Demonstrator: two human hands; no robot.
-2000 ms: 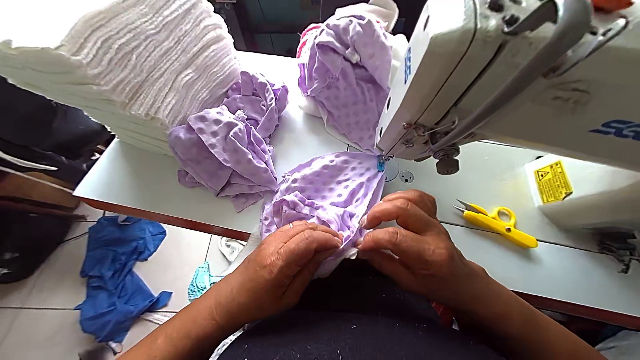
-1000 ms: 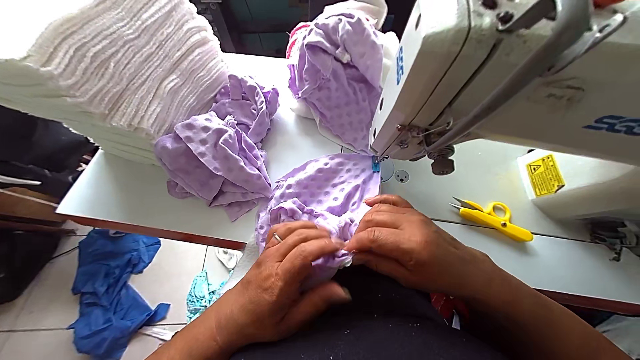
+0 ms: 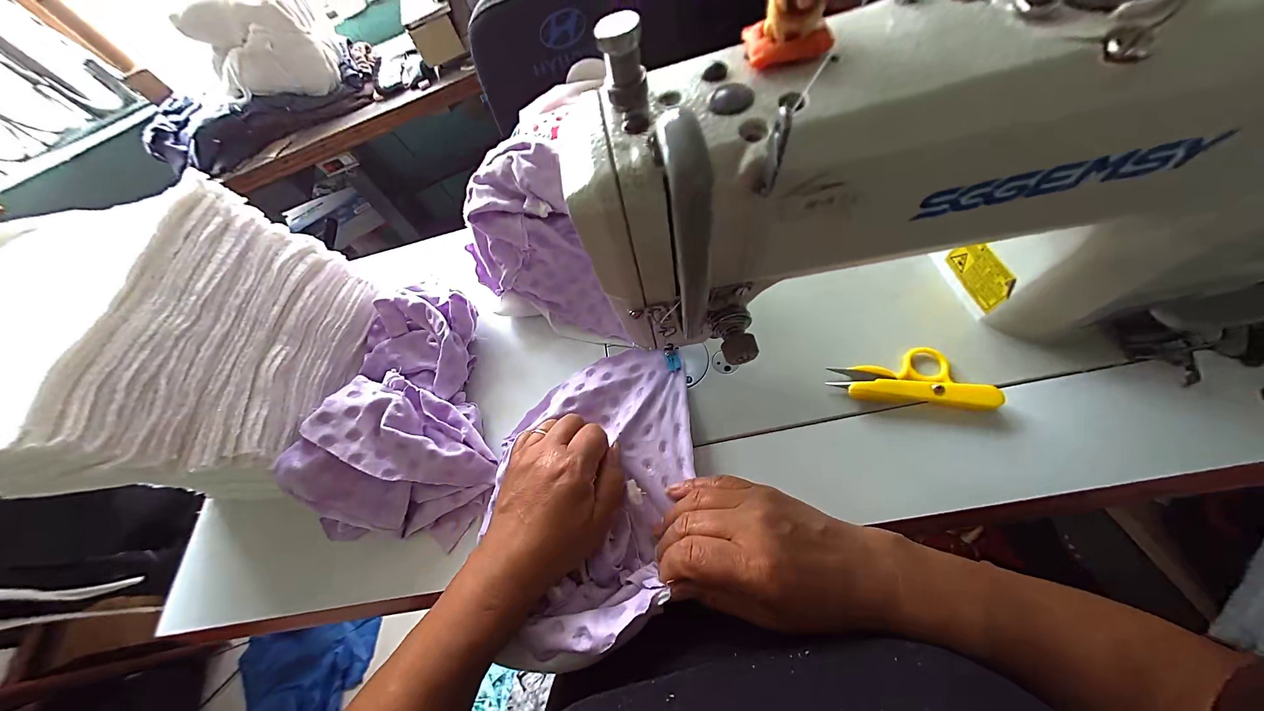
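Dotted lilac fabric (image 3: 652, 425) runs from under the presser foot (image 3: 672, 359) of a white sewing machine (image 3: 889, 168) down to the table's front edge. My left hand (image 3: 565, 489) lies on its left part with the fingers curled, gripping the cloth. At the fabric's right edge my right hand (image 3: 750, 548) pinches it between thumb and fingers. A bunched lilac piece (image 3: 395, 444) lies to the left, its tip touching the fabric. Another lilac bundle (image 3: 533, 232) sits behind the needle area. Yellow thread snips (image 3: 926, 393) rest on the table, right of the needle.
A tall stack of folded white cloth (image 3: 197, 336) stands at the left of the white sewing table (image 3: 326, 583). Blue cloth (image 3: 306, 667) lies on the floor below. Behind are a wooden bench (image 3: 365, 128) with cloth piles and a dark chair back (image 3: 533, 49).
My left hand has moved up the fabric toward the machine, away from my right hand. More of the dotted fabric lies spread out between my hands. The view has tilted up to show more background.
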